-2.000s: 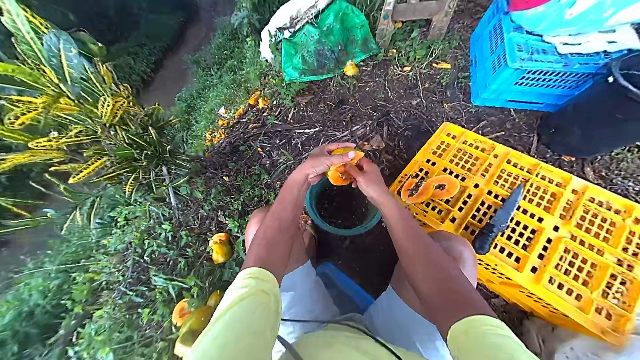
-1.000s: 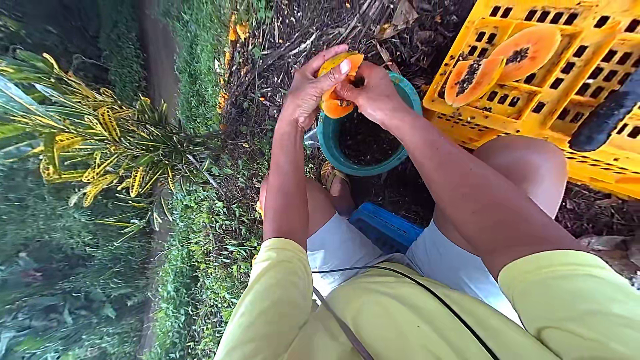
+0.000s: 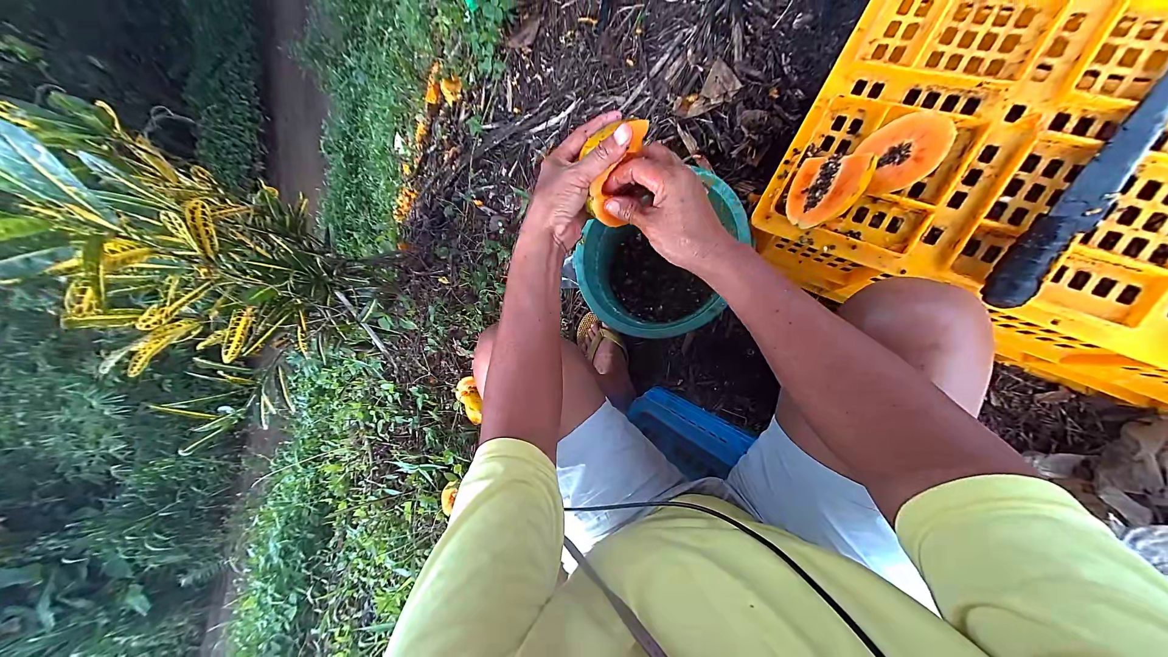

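Note:
My left hand (image 3: 570,182) grips a piece of ripe papaya (image 3: 613,164) with yellow skin and orange flesh, thumb across its top. The fingers of my right hand (image 3: 666,205) are curled against the flesh side of the same piece; whether they grip it cannot be told. Both hands are above the rim of a round teal bucket (image 3: 610,315), which has dark seeds or bits inside. To the right, two cut papaya pieces with black seeds, one (image 3: 830,190) overlapping the other (image 3: 917,151), lie on an upturned yellow plastic crate (image 3: 972,205).
A large knife with a dark handle (image 3: 1027,265) lies across the crate's right part. A blue plastic crate or stool (image 3: 689,429) is between my legs. Yellow fruit (image 3: 470,400) lies in the grass at left, near a variegated croton shrub (image 3: 182,265). A cable crosses my lap.
The view has turned and come closer to the bucket since the oldest frame. My hands stay together on the papaya piece above the bucket; the cut pieces remain on the yellow crate.

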